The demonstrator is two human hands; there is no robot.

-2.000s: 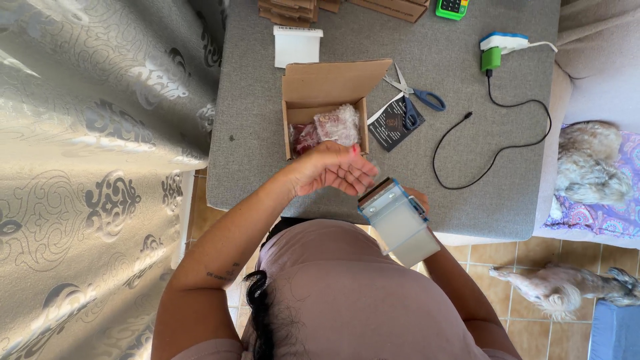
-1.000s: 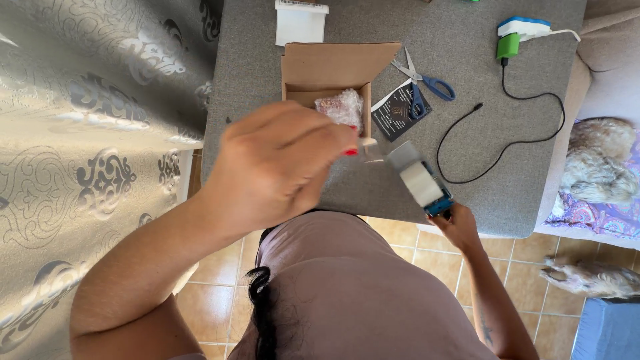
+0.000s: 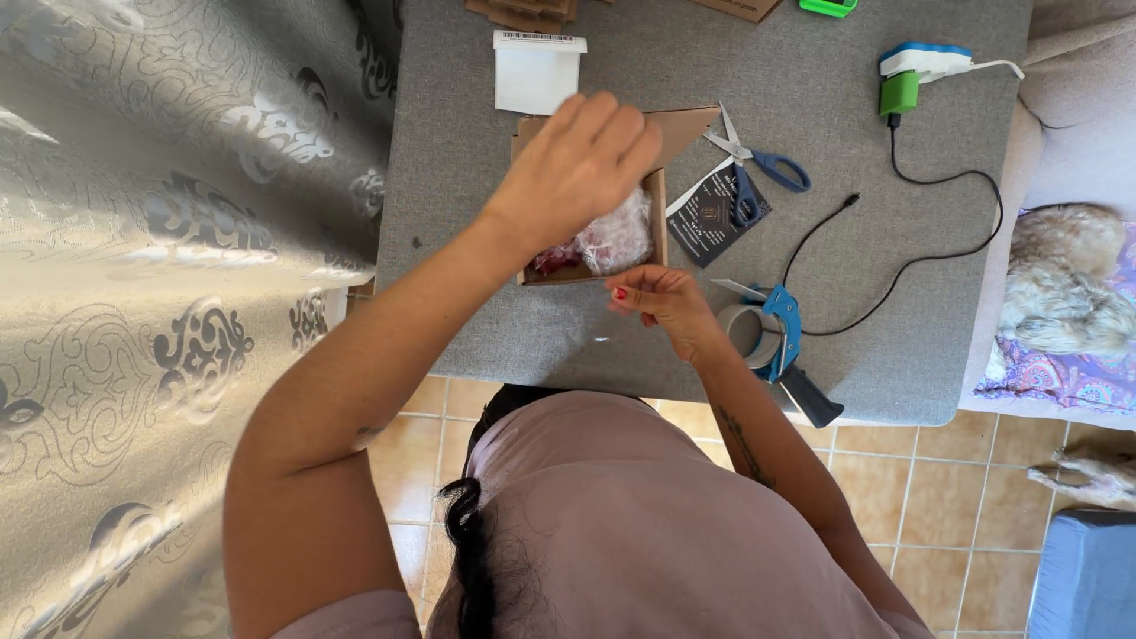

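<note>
An open cardboard box (image 3: 658,226) stands near the table's front edge, holding a bundle in clear bubble wrap (image 3: 617,235) and something red beside it. Above the box is my left hand (image 3: 581,164), fingers curled down over its raised lid; whether it holds anything is hidden. Thumb and fingers nearly together, my right hand (image 3: 661,306) is at the box's front right corner; a thin piece of tape between them cannot be made out. A blue tape dispenser (image 3: 781,328) with a clear roll lies just right of that hand.
Blue-handled scissors (image 3: 745,160) lie open, partly over a black printed card (image 3: 710,226). Behind the box is a white packet (image 3: 537,75). A black cable (image 3: 914,182) runs from a green charger (image 3: 899,93). Brown cardboard pieces (image 3: 532,11) are at the back.
The tape dispenser, in my right hand in both earlier frames, now lies on the table. My right hand has moved to the box, and my left hand is now over its lid.
</note>
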